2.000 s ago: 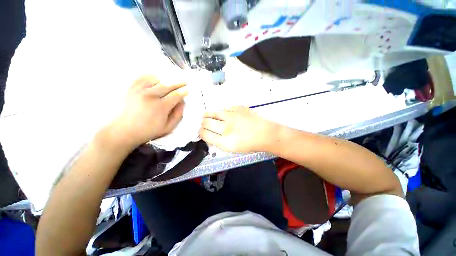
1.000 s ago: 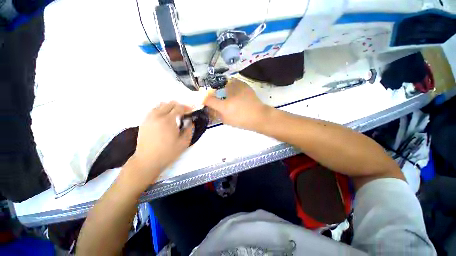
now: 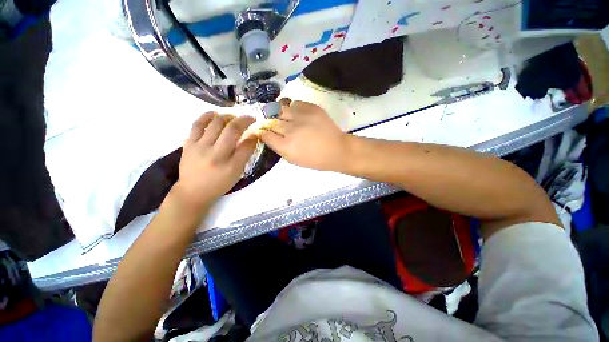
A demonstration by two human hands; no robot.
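Observation:
The white panel point(image 3: 87, 153) lies spread left of the needle, its right part under my left hand. A dark brown piece point(image 3: 150, 190) shows beneath its curved lower edge and again between my hands. My left hand point(image 3: 215, 153) presses on the cloth, fingers bent, just below the presser foot. My right hand point(image 3: 310, 137) pinches the cloth edge close to the foot, fingertips almost meeting my left fingertips. The sewing machine point(image 3: 320, 40) stands above, its needle area point(image 3: 257, 93) right at my fingertips. The needle tip itself is hidden.
A spare brown piece point(image 3: 364, 67) lies on the machine bed under the arm. Thread snips point(image 3: 471, 92) lie to its right, with dark cloth point(image 3: 549, 72) beyond. The ruler strip point(image 3: 320, 209) runs along the table's front edge. A red-rimmed stool or bin point(image 3: 469, 250) is below the table.
Over the two seconds, the dark piece at the front edge has shifted up between my hands, and my right hand has moved up to the presser foot. My left fingers have since closed in beside it.

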